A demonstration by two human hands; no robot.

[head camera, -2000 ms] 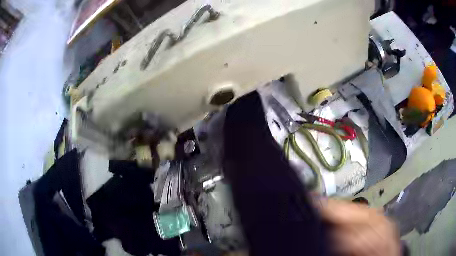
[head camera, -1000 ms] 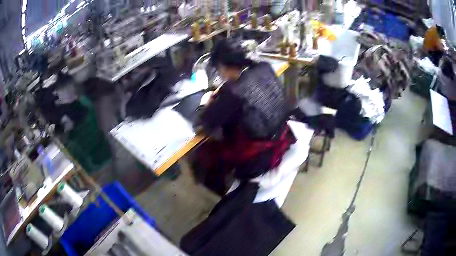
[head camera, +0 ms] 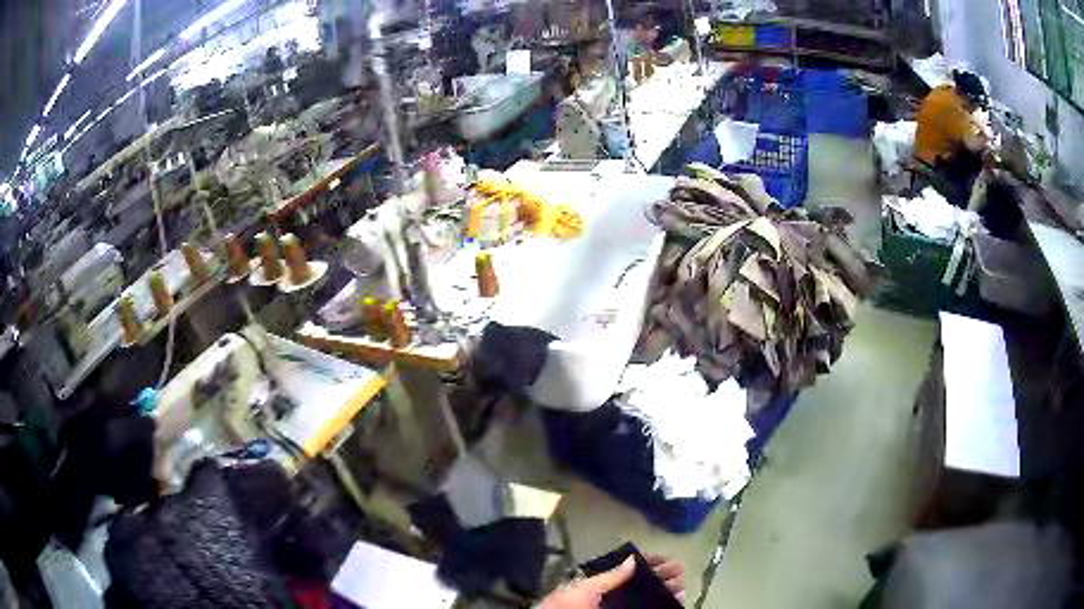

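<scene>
A hand, which looks like my left hand (head camera: 591,590), is at the bottom edge, cut off by it. It holds a black fabric piece (head camera: 636,579), with the thumb over its near side and fingertips showing at its right side. The lower part of the piece is out of the picture. I cannot make out a separate right hand.
A person in dark clothing (head camera: 208,535) is at lower left by a sewing machine (head camera: 226,387). A blue crate (head camera: 684,512) holds white pieces, beside a large grey-brown fabric heap (head camera: 761,280). A person in orange (head camera: 945,129) sits at upper right.
The view has swung from the machine and black fabric to the workshop, now further right than a second ago. A hand with a black piece has come in at the bottom.
</scene>
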